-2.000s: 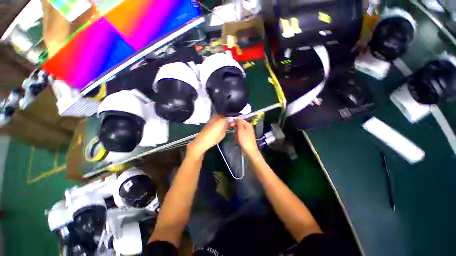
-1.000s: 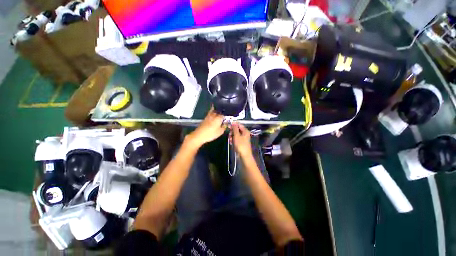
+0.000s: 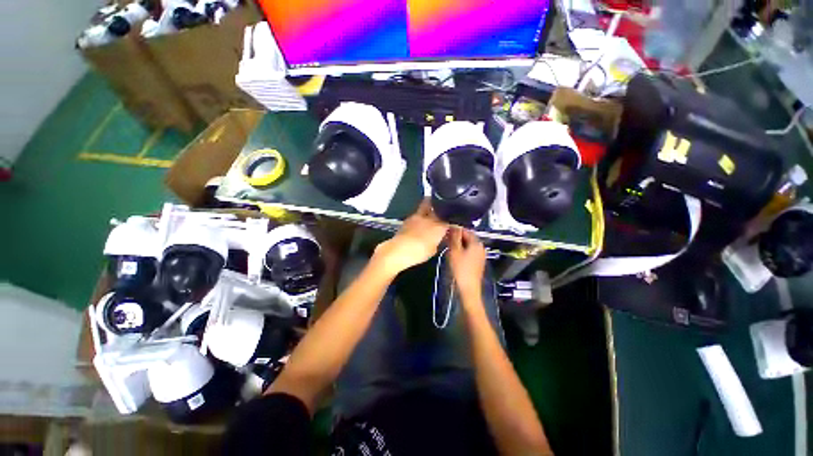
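Three white-hooded dome cameras with black balls stand on the narrow green bench: one at left (image 3: 343, 165), one in the middle (image 3: 461, 184) and one at right (image 3: 538, 185). My left hand (image 3: 419, 239) and my right hand (image 3: 465, 256) meet at the bench's front edge, just below the middle camera. Their fingertips are close together on a thin white cord (image 3: 438, 298), which hangs below the edge in a loop. What the fingertips pinch is small and mostly hidden.
A carton at left is piled with cameras (image 3: 192, 258). A yellow tape roll (image 3: 264, 167) lies at bench left. A monitor (image 3: 410, 31) and keyboard (image 3: 401, 100) are behind. A black bag (image 3: 704, 142), a white strip (image 3: 729, 390) and two cameras are at right.
The view has turned, so the bench and monitor sit further right in the picture and more of the left carton shows. My hands stay together at the bench edge with the cord loop below.
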